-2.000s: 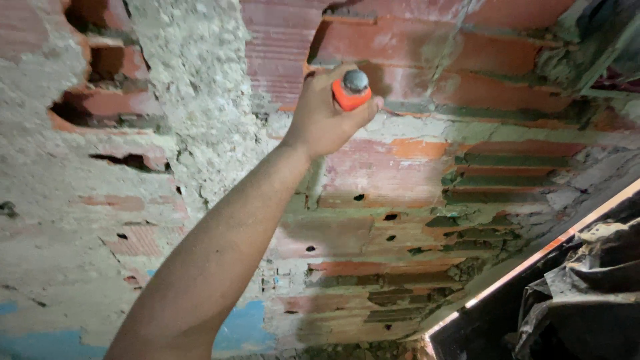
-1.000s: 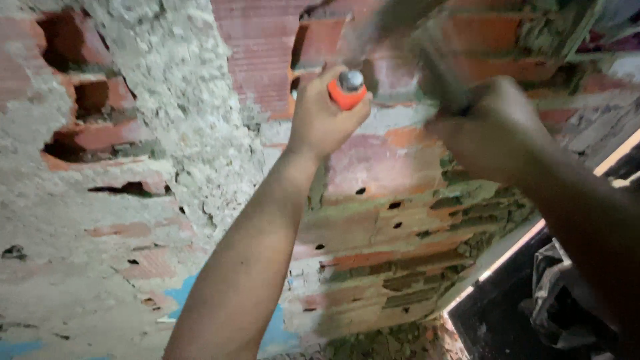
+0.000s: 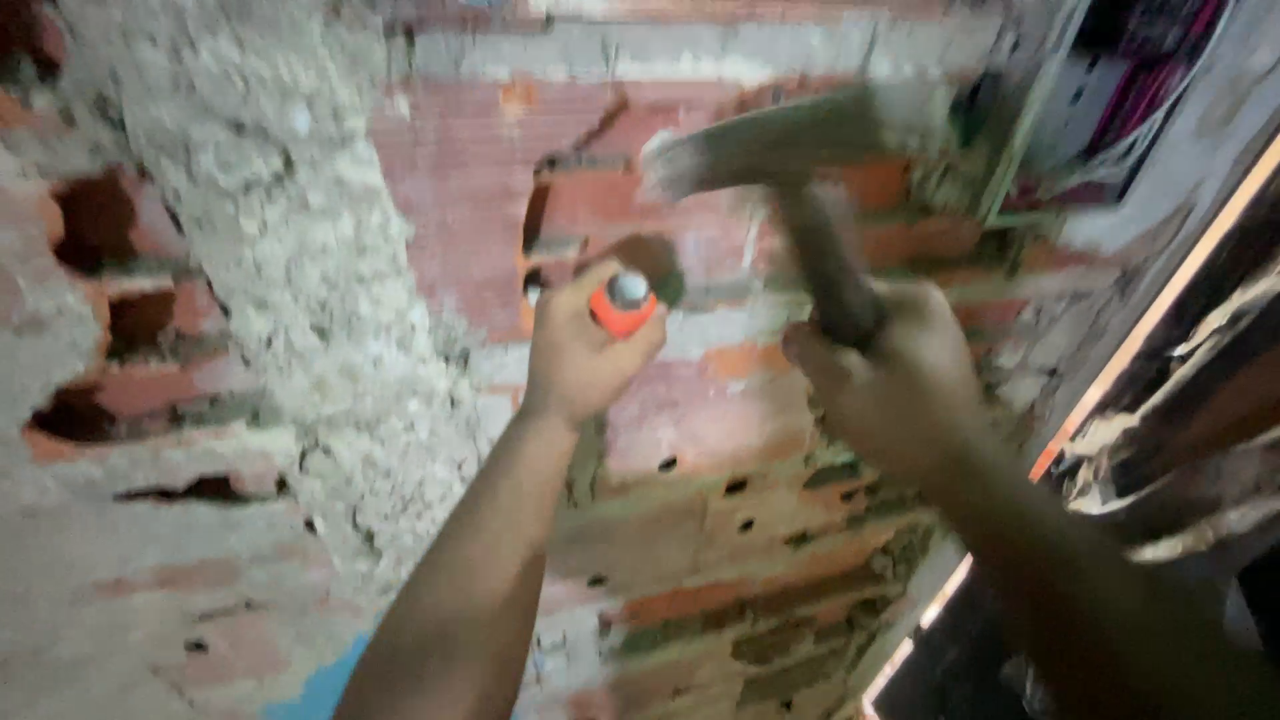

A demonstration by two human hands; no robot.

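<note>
My left hand (image 3: 590,350) is closed around a chisel (image 3: 628,290) with an orange hand guard; its metal striking end faces me, and its tip is hidden behind the hand. The hand is against or close to the hollow-brick wall (image 3: 680,400). To its right, my right hand (image 3: 890,370) grips the handle of a hammer (image 3: 790,150), whose long head is raised above and right of the chisel, apart from it. Motion blurs the hammer.
Rough mortar (image 3: 290,250) runs down the wall at left, beside broken brick cavities (image 3: 95,220). An opening with cables (image 3: 1110,110) is at upper right. A dark area with crumpled sheeting (image 3: 1180,450) lies beyond a bright edge at right.
Two seconds ago only my left hand with the chisel was in view. My right hand came in with the hammer, which was strongly blurred one second ago. The left hand still holds the chisel.
</note>
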